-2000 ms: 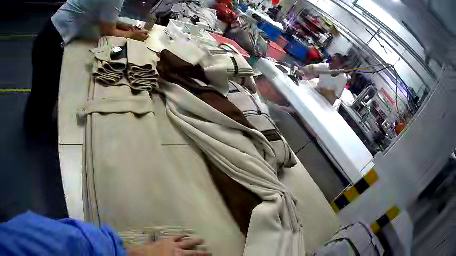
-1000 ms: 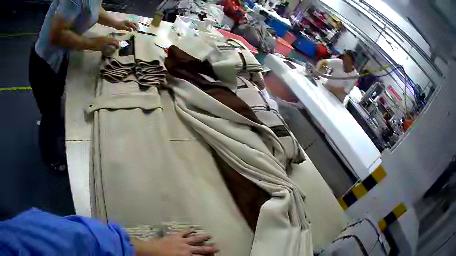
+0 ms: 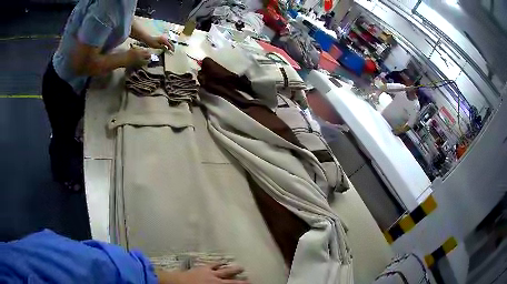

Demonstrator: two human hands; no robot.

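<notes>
A long beige curtain panel (image 3: 161, 183) lies lengthwise on the table. Its pleated heading (image 3: 162, 86) is at the far end, and gathered folds show at its near end. My left hand (image 3: 205, 275), in a blue sleeve, rests palm down on the near end at the bottom edge of the picture; its fingers are slightly spread and partly cut off. My right hand is out of the picture. To the right lie a loosely folded beige curtain (image 3: 261, 152) and brown cloth (image 3: 281, 219).
A coworker (image 3: 92, 47) stands at the table's far left, hands near the heading. Tied bundles (image 3: 303, 130) with dark bands line the right side. A white-topped table (image 3: 378, 150) and black-yellow striped edging (image 3: 411, 219) are beyond. Another person (image 3: 401, 111) is at the far right.
The view has shifted, so the table sits further right in the picture. The coworker has straightened up somewhat, with hands still near the heading. My left hand stays on the near end.
</notes>
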